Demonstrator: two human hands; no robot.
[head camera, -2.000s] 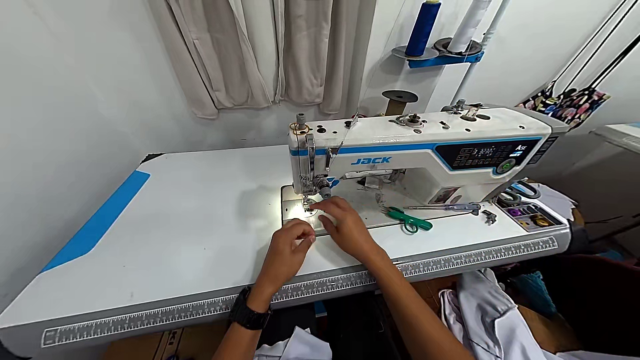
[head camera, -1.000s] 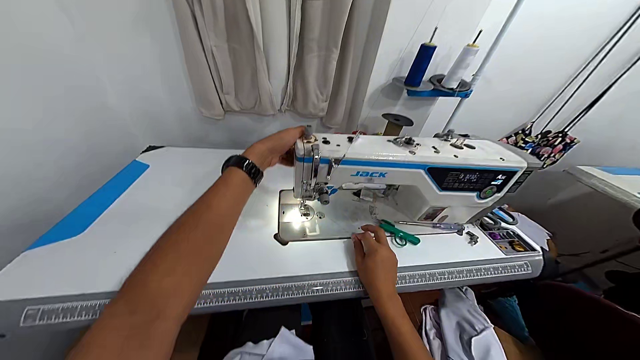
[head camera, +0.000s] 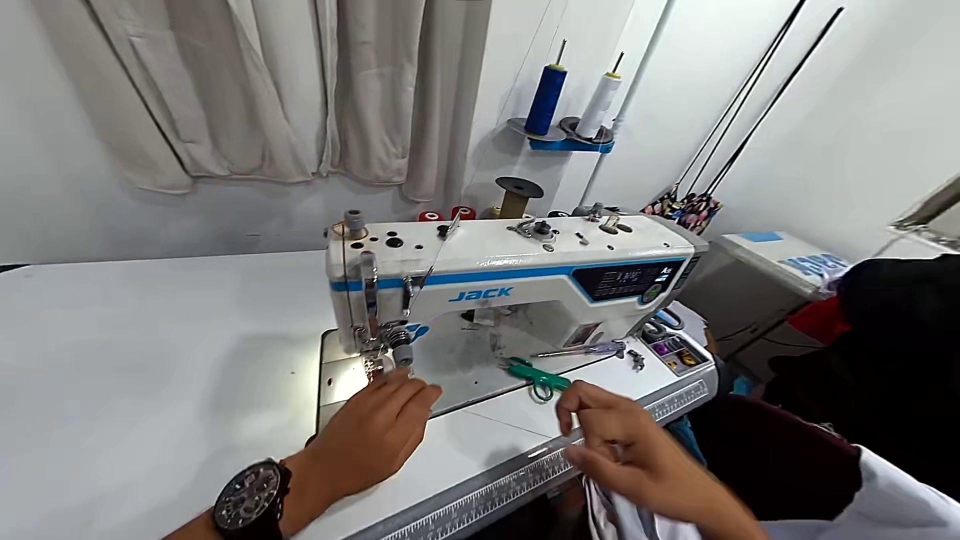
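Observation:
A white Jack sewing machine (head camera: 487, 277) stands on the white table. My left hand (head camera: 379, 427), with a watch on its wrist, is at the needle area, just below the tension knob (head camera: 401, 352); its fingertips are partly hidden, so its hold is unclear. A thin thread (head camera: 506, 424) runs across the table towards my right hand (head camera: 630, 442), which is raised over the front edge with curled fingers; whether it pinches the thread is unclear. Green thread snips (head camera: 538, 376) lie just beyond my right hand. Behind them is a screwdriver (head camera: 581, 350).
A blue thread cone (head camera: 546, 101) and a white one (head camera: 598, 106) stand on a holder behind the machine. At the table's right end are a compartment tray (head camera: 682, 356) and scissors (head camera: 664, 322). A ruler strip (head camera: 487, 491) lines the front edge. Pale fabric (head camera: 877, 499) lies at lower right.
My left hand has moved from the machine head's upper left end down to the needle area. My right hand has moved right, away from beside the needle plate. The view has come closer.

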